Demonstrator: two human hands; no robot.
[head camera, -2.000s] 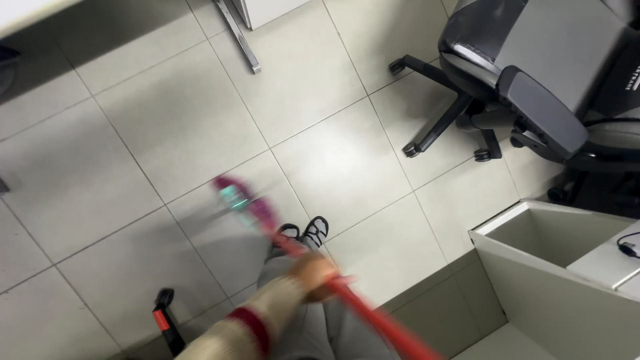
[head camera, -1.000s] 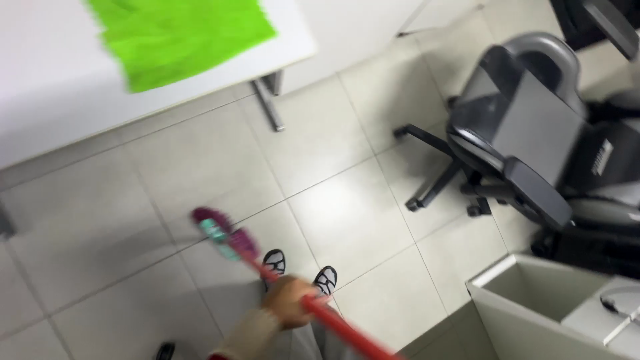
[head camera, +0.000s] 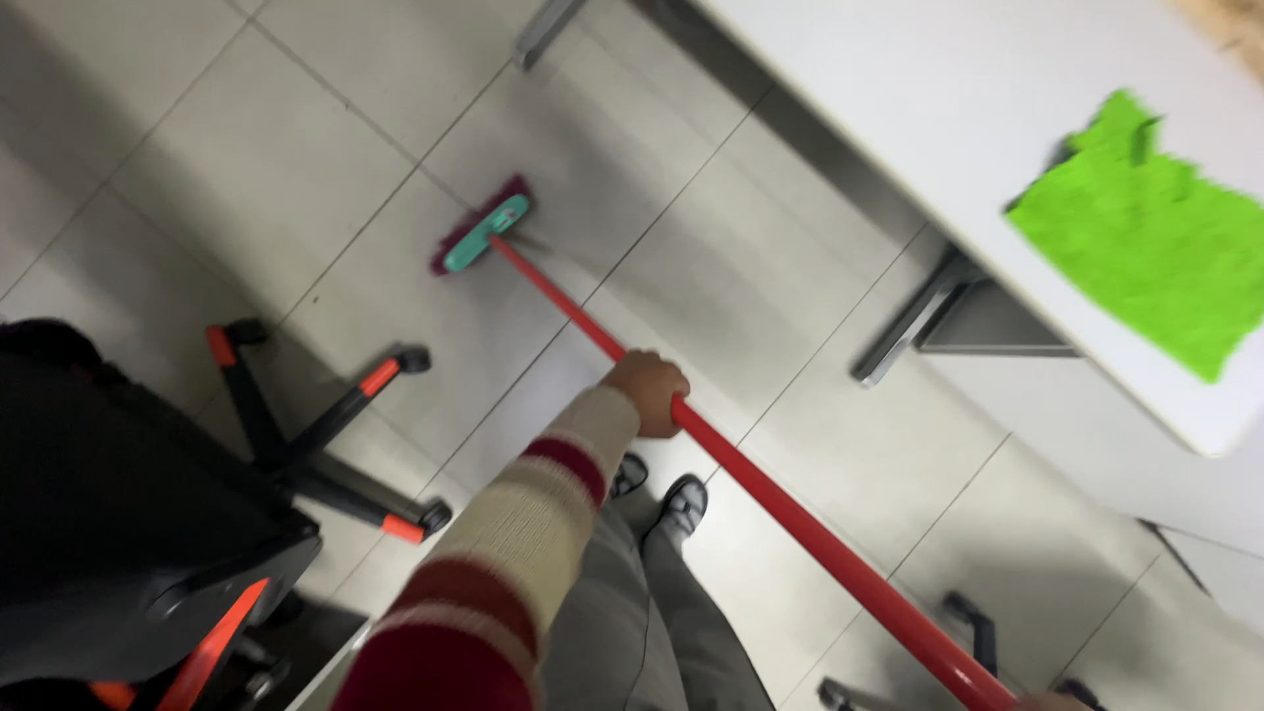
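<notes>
My left hand (head camera: 649, 392), in a striped knit sleeve, is closed around the red handle (head camera: 790, 509) of a broom near the middle of the view. The handle slants from the lower right up to the broom's turquoise head (head camera: 487, 232), whose dark purplish bristles rest on the tiled floor at upper left. At the bottom edge, a small part of my right hand (head camera: 1055, 702) shows at the near end of the handle; its fingers are mostly cut off by the frame.
A black office chair (head camera: 109, 523) with orange-tipped legs stands at left. At upper right is a white table (head camera: 889, 89) bearing a bright green cloth (head camera: 1150, 242), with a metal leg (head camera: 913, 321) below. Casters of another chair (head camera: 973, 627) show at lower right. My feet (head camera: 683, 506) are below my left hand.
The view has turned far to the left: the black and orange chair is now largely in sight, and the grey chair and white cabinet at right are gone. My left hand has stayed on the handle.
</notes>
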